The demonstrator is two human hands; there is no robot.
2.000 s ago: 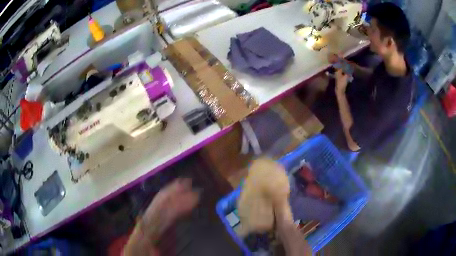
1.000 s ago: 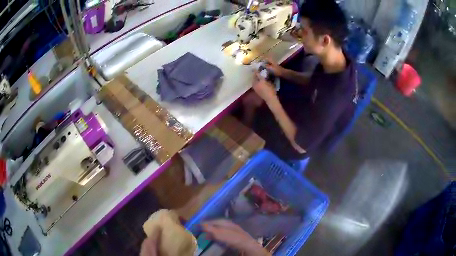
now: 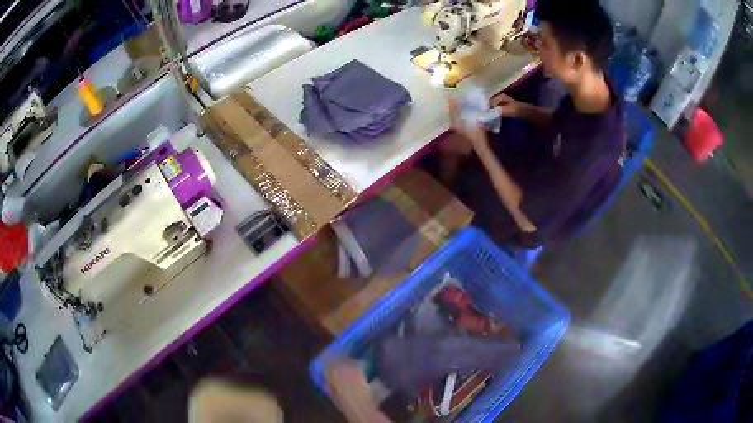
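Note:
A tan piece [image 3: 235,403], blurred, shows at the bottom edge; my left hand is not visible beside it. My right hand [image 3: 351,388] is blurred, at the near left side of the blue openwork crate [image 3: 442,254]. Its fingertips are at the grey-purple cloth [image 3: 446,359] in the crate; I cannot tell whether they grip it. The crate also holds a red item [image 3: 464,310] and some thin strips.
A sewing machine [image 3: 136,227] stands on the purple-edged table at left. Brown cardboard [image 3: 277,165] spans the table joint. A pile of grey-purple pieces [image 3: 355,103] lies beyond. A seated person [image 3: 570,157] holds pale cloth. A cardboard box [image 3: 413,215] stands below the table.
The tan piece passed from my right hand to my left, then moved down toward the bottom edge. My left hand has left the view. My right hand has moved to the crate's near left side.

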